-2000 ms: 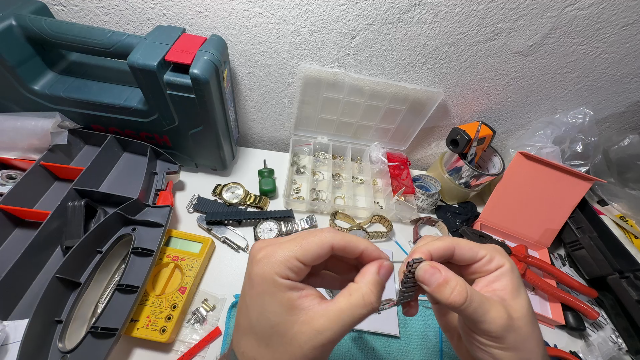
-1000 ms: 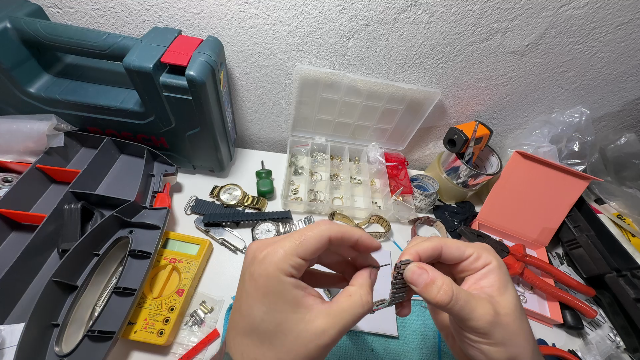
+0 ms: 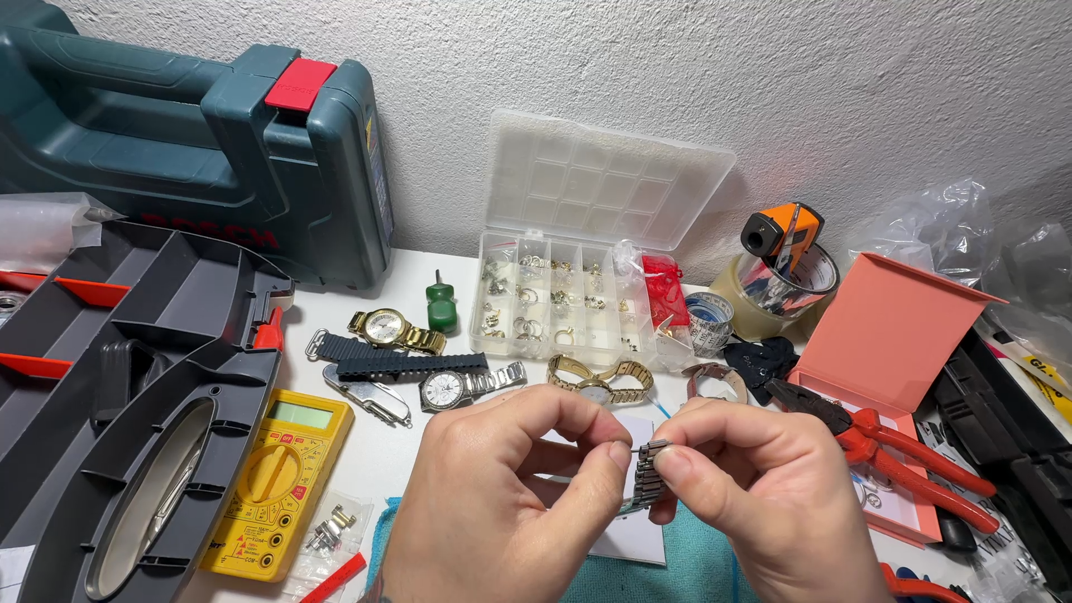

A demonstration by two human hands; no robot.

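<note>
My right hand [image 3: 754, 486] pinches a metal watch bracelet [image 3: 646, 477] between thumb and forefinger, its link edges facing my left hand. My left hand [image 3: 519, 486] has thumb and forefinger closed on a thin metal pin [image 3: 638, 449], whose end meets the bracelet's upper links. The lower part of the bracelet is partly hidden by my fingers. Beneath both hands lie a white paper [image 3: 636, 536] and a teal cloth [image 3: 695, 557]. Just beyond the hands are a gold-tone watch [image 3: 599, 389] and a silver-tone watch [image 3: 444, 389].
A compartment box [image 3: 557, 335] of jewelry stands open behind. At left are a yellow multimeter [image 3: 276, 486], a grey organizer tray [image 3: 251, 368] and a Bosch case [image 3: 335, 167]. Red-handled pliers [image 3: 904, 456] lie across a pink box [image 3: 888, 335] at right. A green bottle [image 3: 441, 310] stands near the watches.
My left fingers, apart from the bracelet's edge one second ago with a thin pin showing, are now up against it. The bracelet has turned slightly in my right hand.
</note>
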